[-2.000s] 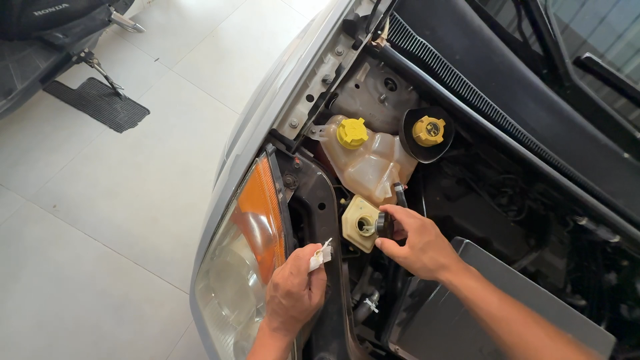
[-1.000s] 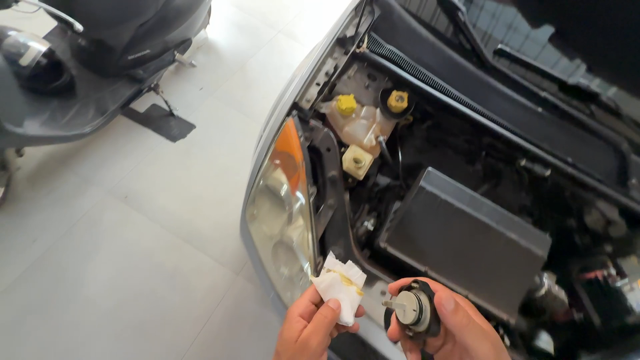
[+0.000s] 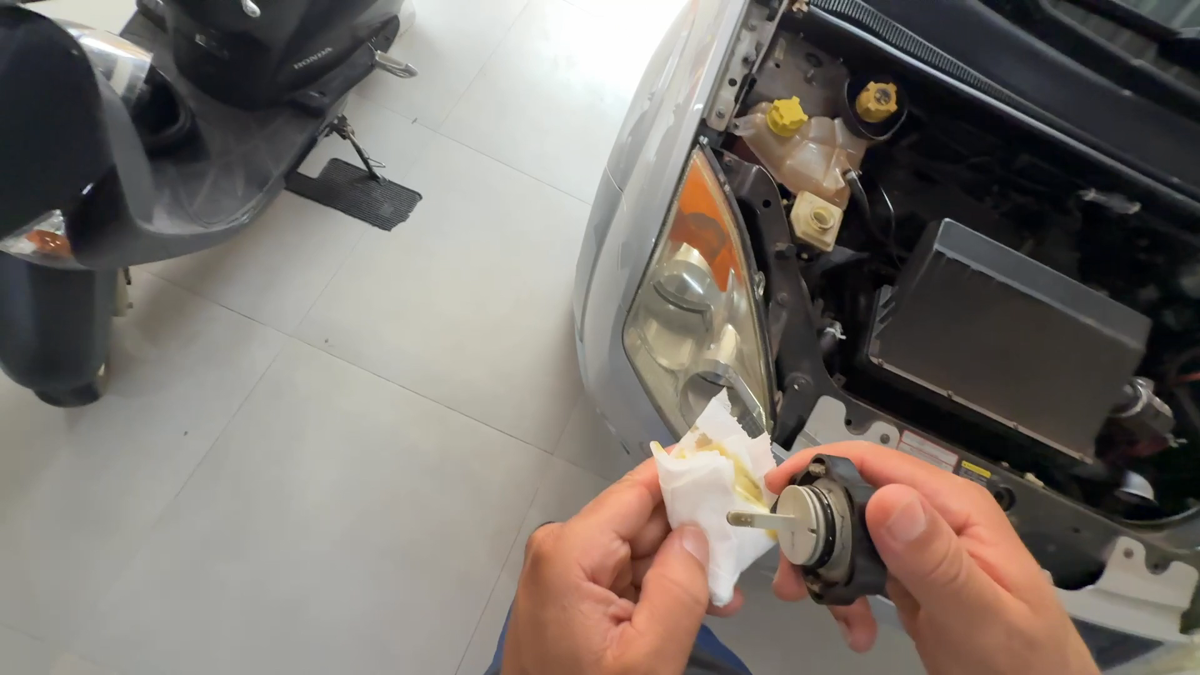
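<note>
My left hand pinches a folded white paper towel that bears yellow-brown stains. Beside it, my right hand grips a black reservoir cap with a metal underside, whose short dipstick points left across the towel; whether the two touch I cannot tell. Up in the engine bay, the small cream fluid reservoir shows its uncovered round neck. Right above it sits the translucent coolant expansion tank with a yellow cap. Another yellow cap is at its upper right.
The car's headlight and silver fender lie beyond my hands. A black box-shaped cover fills the middle of the engine bay. At the left, a black Honda scooter stands on the tiled floor, its stand on a black ribbed mat.
My right hand has moved away from the cream reservoir, where it was two seconds ago, with the cap in it. Both hands are now close together in front of the car. The view has shifted.
</note>
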